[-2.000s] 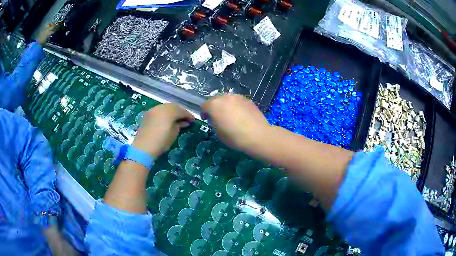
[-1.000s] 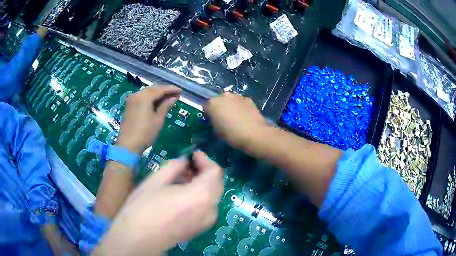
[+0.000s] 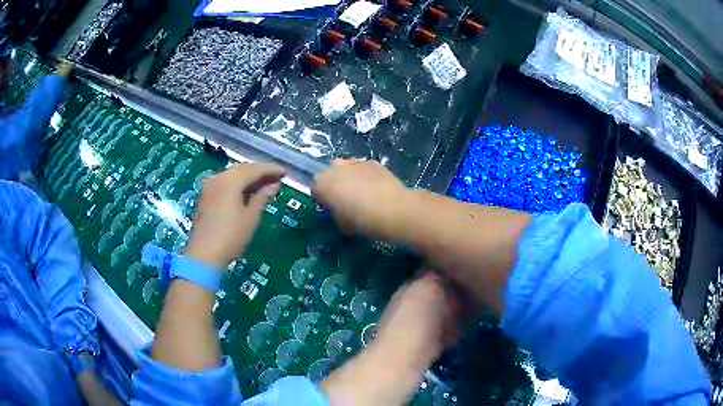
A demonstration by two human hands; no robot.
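Note:
The green circuit board (image 3: 273,323) with pale printed circles lies under the hands. My left hand (image 3: 230,208), with a light blue wrist strap, is over the board near its far edge. Its fingers are bent and the thumb is below them; no held part can be made out. My right hand (image 3: 361,194) is at the far edge beside the metal rail, fingers curled; its fingertips and anything in them are hidden. Another hand (image 3: 416,313) reaches in from the bottom below my right forearm, blurred; it appears to be another person's.
Behind the rail (image 3: 198,125) are a tray of silver-grey parts (image 3: 218,70), a clear blister tray (image 3: 396,99) with copper-orange coils, a bin of blue discs (image 3: 519,170) and a bin of cream parts (image 3: 646,210). Plastic bags (image 3: 594,63) lie behind. A person in blue (image 3: 40,270) is at left.
The other hand came in between the first and second frames, and has since moved right, under my right forearm. My left hand has shifted left from its first position; my right hand stays near the rail.

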